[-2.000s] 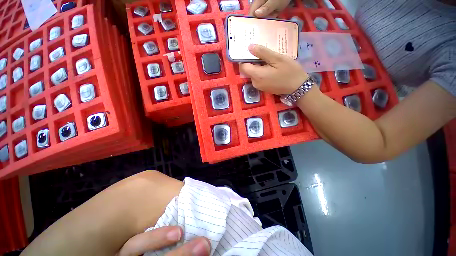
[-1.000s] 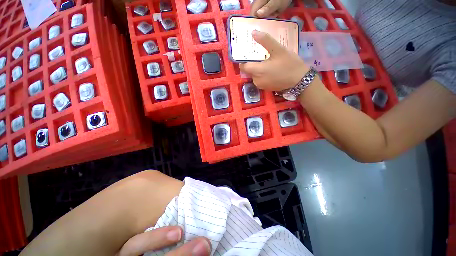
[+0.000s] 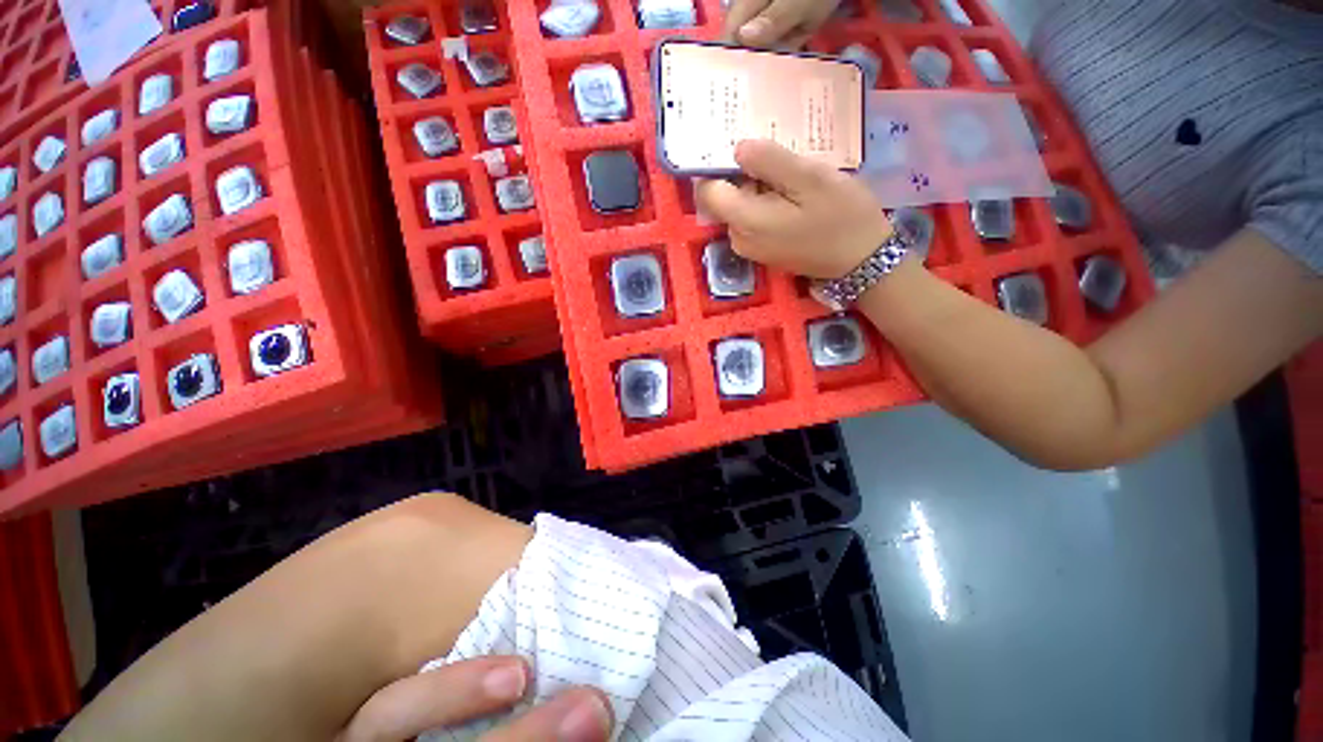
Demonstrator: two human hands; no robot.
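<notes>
My left hand [image 3: 486, 702], cut off by the bottom edge, has its fingers on a white striped sleeve [image 3: 595, 623], curled over the cloth. A bare bent arm [image 3: 319, 609] meets this sleeve. My right hand is not in view. In front of me a red foam tray [image 3: 596, 435] holds square silver units, such as one at its near corner [image 3: 643, 389], and a dark-faced unit [image 3: 612, 181]. A person at the right holds a lit smartphone [image 3: 755, 105] over this tray with both hands.
Red tray stacks stand at left [image 3: 327, 348] and behind centre [image 3: 486, 331]. A translucent slip [image 3: 965, 145] lies on the right tray; a white slip [image 3: 109, 36] is at top left. Black lattice pallets [image 3: 769, 500] lie below. The person's watch-wearing forearm [image 3: 1016, 370] reaches in from the right.
The other person's thumb has moved off the middle of the phone screen to its lower edge, and the phone has shifted slightly. My hand has not visibly moved.
</notes>
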